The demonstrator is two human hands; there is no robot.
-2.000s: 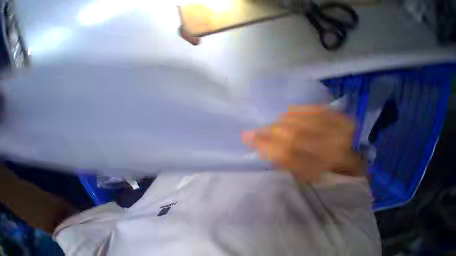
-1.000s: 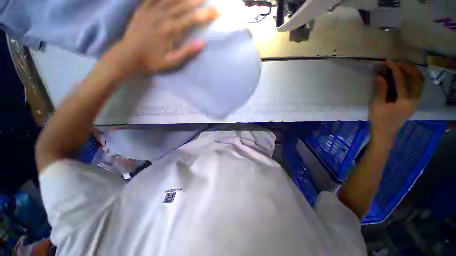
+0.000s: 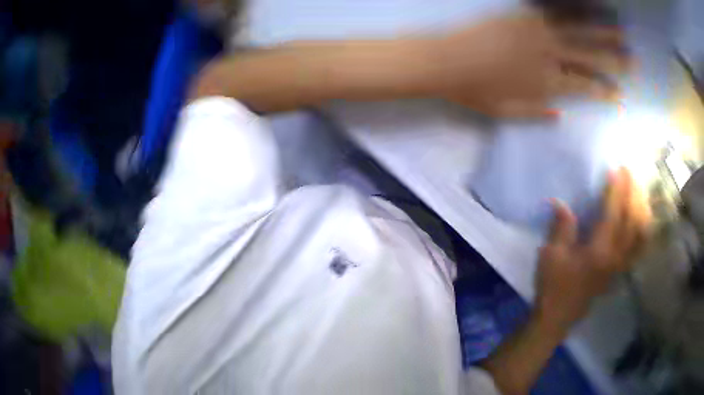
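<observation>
A light grey-blue fabric panel (image 3: 533, 166) lies on the white table (image 3: 421, 139) beside the bright lamp light at the right. My left hand (image 3: 533, 65) reaches across from the left and rests on the panel's upper part, fingers spread. My right hand (image 3: 590, 243) is at the panel's lower right edge, fingers up and apart, touching it. The frame is blurred, so I cannot tell whether the fingers pinch the fabric. The needle area is lost in glare.
The table's front edge runs diagonally down to the right. Blue baskets (image 3: 490, 312) are below it. Part of the pale machine (image 3: 691, 200) shows at the right rim. A yellow-green thing (image 3: 69, 278) and blurred dark clutter are at the left.
The view has swung and tilted. My right hand has left the dark object it held at the table's right and is now at the panel. My left hand stays on the fabric.
</observation>
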